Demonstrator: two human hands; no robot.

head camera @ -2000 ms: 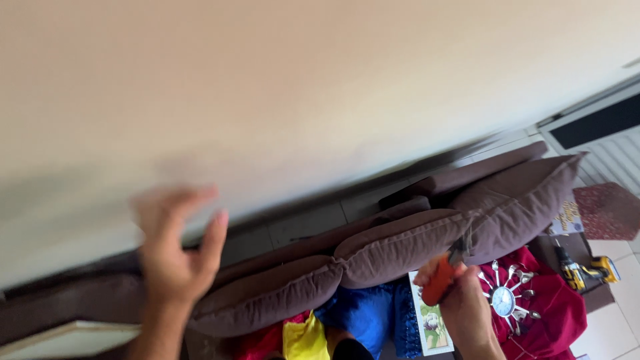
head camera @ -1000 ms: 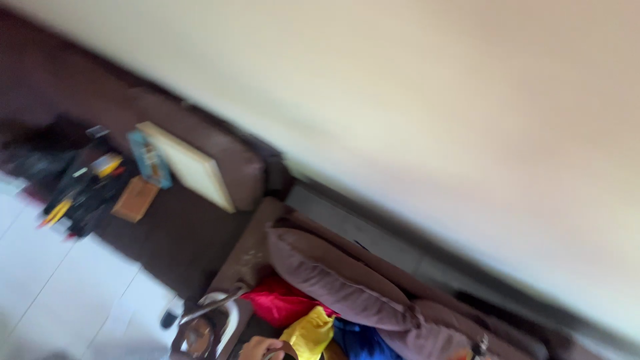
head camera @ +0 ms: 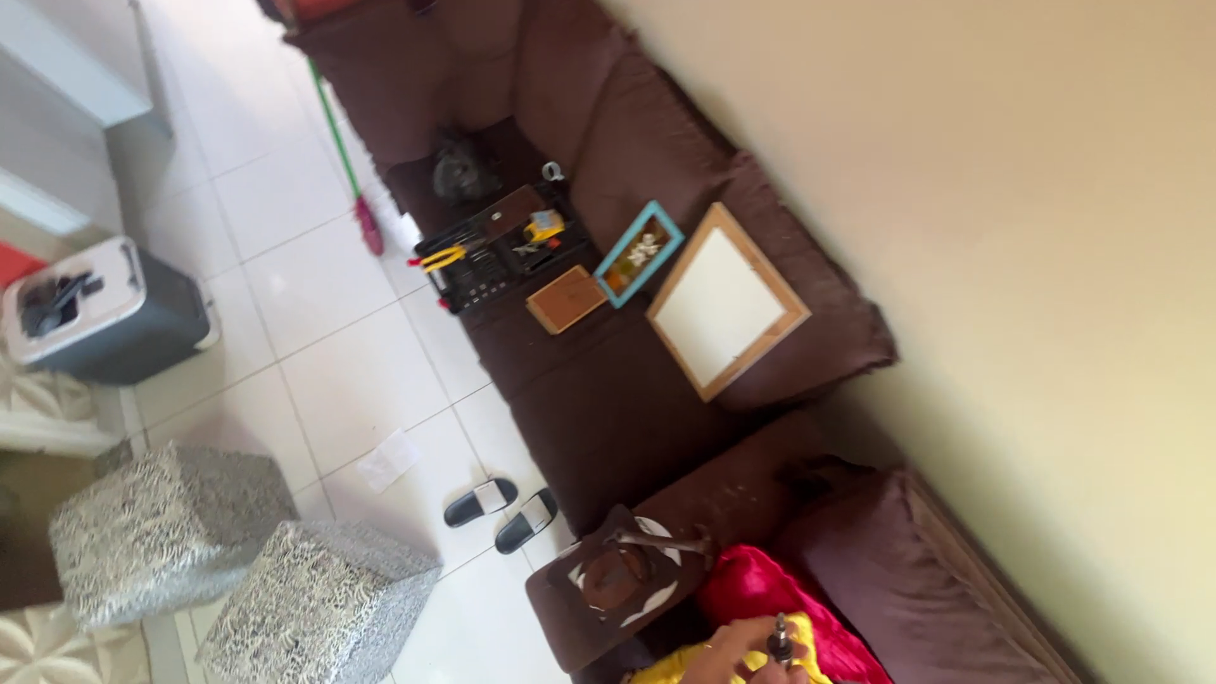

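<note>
At the bottom edge my left hand [head camera: 727,654] shows only in part, over yellow cloth [head camera: 670,662]; whether it holds anything is hidden. Close against it are fingertips that look like those of my right hand [head camera: 779,674], with the dark metal end of a hand tool [head camera: 780,638] sticking up from them. The tool's handle is out of view. Shiny red cloth [head camera: 760,579] lies just beyond the hands on the sofa.
Along the wall, the brown sofa [head camera: 589,399] bears a wooden frame [head camera: 795,309], a turquoise frame [head camera: 608,294], a brown wooden panel [head camera: 567,300] and an open tool case [head camera: 470,277]. Slippers [head camera: 482,502], patterned stools [head camera: 313,608] and a bin [head camera: 157,328] stand on the tiled floor.
The view has swung far left along the sofa. Two seconds ago my left hand was raised before the wall, apart from the right; now both appear close together at the bottom edge.
</note>
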